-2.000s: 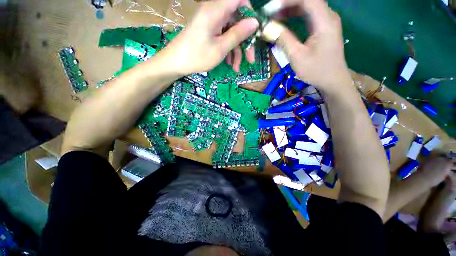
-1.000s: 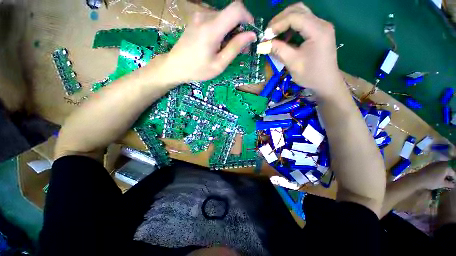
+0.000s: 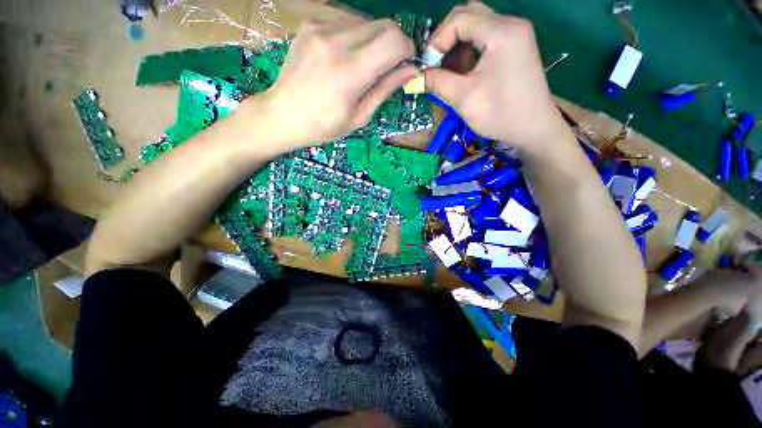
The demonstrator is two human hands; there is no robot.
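My left hand [image 3: 338,79] and my right hand [image 3: 493,71] meet fingertip to fingertip above the back of the circuit board pile [image 3: 326,196]. A small pale piece [image 3: 432,57] shows between the right fingertips. The right thumb has a cream covering [image 3: 414,84]. My left fingers are pinched, but what lies in them is hidden by the fingers. A heap of blue battery cells [image 3: 480,199] with white pads and thin wires lies right of the boards, partly under my right forearm.
A single board strip [image 3: 98,128] lies at the left on the tan bench top [image 3: 50,92]. Thin shiny wires [image 3: 226,21] lie at the top left. Scattered cells [image 3: 624,70] lie on the green surface [image 3: 576,33]. Another person's hands [image 3: 727,292] are at the right edge.
The fingertips have come closer together. The bench and the piles have shifted slightly left in view. The cells on the green surface have moved up and left, and more show at the right.
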